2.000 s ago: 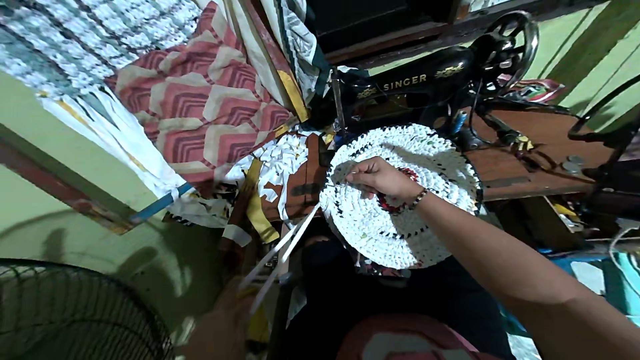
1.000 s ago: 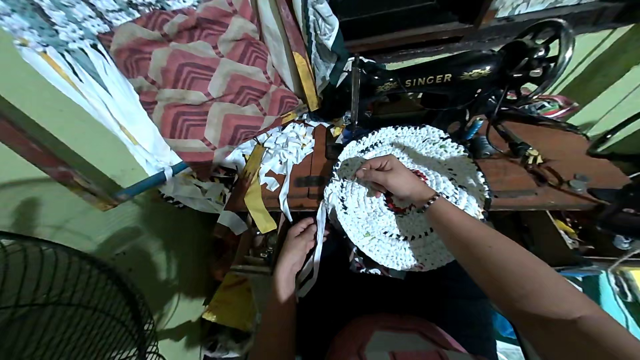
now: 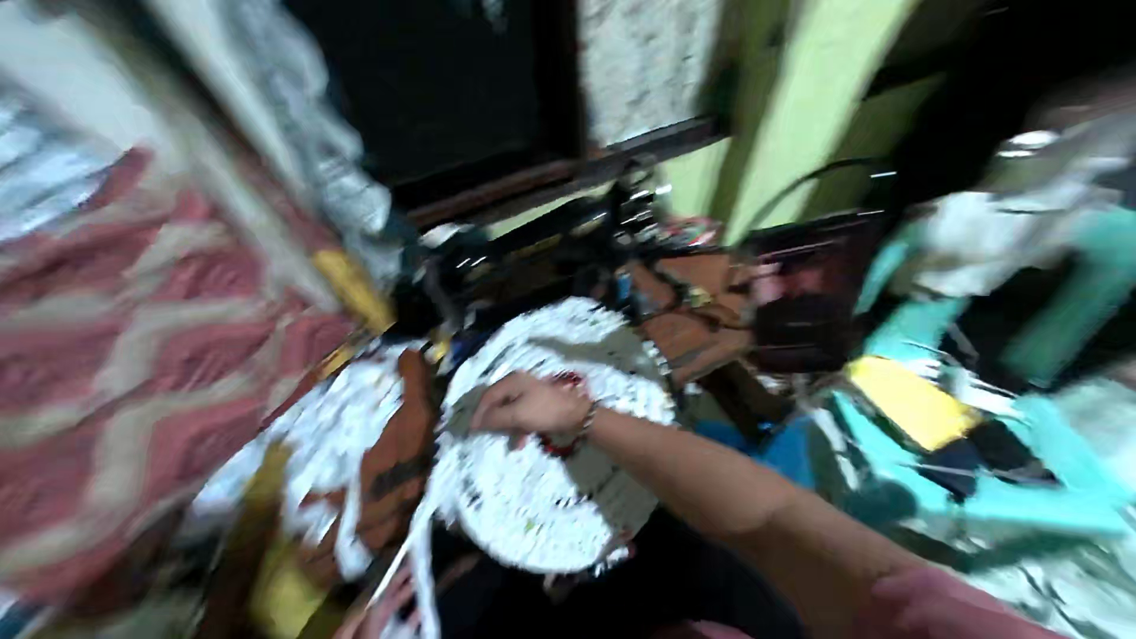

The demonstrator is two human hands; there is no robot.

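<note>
A round white crocheted piece with dark flecks and a red centre lies in front of the black sewing machine, over my lap. My right hand rests on its upper left part with the fingers curled in; blur hides whether they pinch the edge. White fabric strips run down from the left edge of the piece to my left hand. That hand is low in the view, partly cut off and blurred, so its grip is unclear. A heap of white strips lies to the left on the wooden table.
A red and beige patterned cloth hangs at the left. Yellow strips hang near the table's left edge. At the right are a turquoise cloth or bag with a yellow item and a blue item.
The view has swung strongly to the right and blurred. My left hand is lower in the view, at its bottom edge. My right hand remains on the upper left of the round piece.
</note>
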